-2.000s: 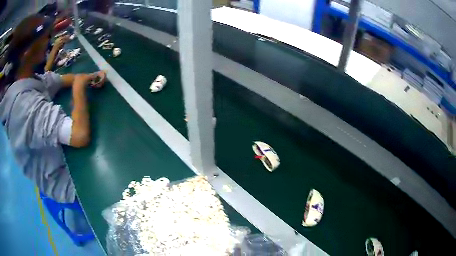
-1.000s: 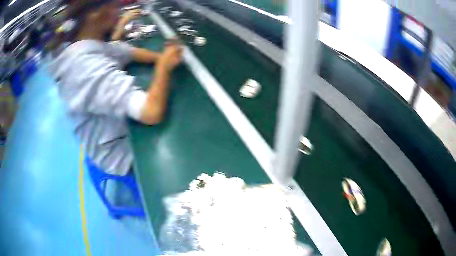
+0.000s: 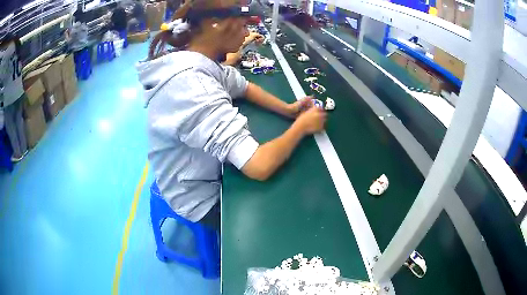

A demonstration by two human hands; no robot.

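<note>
Neither of my hands is in the picture. A heap of small white plastic inserts (image 3: 315, 278) lies at the bottom edge, cut off by it, on a clear plastic parts bag (image 3: 260, 281). An open white housing shell (image 3: 416, 264) with dark blue marks lies on the green conveyor belt at the lower right, partly behind the frame upright. Another white housing (image 3: 379, 185) lies farther up the belt. More white housings, one a rounded white piece (image 3: 329, 103), lie near the neighbouring worker's hands.
A seated worker in a grey hoodie (image 3: 190, 127) works at the belt edge rail (image 3: 341, 178) on a blue stool (image 3: 185, 236). A thick white frame upright (image 3: 445, 167) leans across the right. Cartons (image 3: 43, 98) and other people stand behind on the blue floor.
The view has swung left and up, so the worker and floor fill more of it and the heap has sunk to the bottom edge. The worker's hands remain at the rail.
</note>
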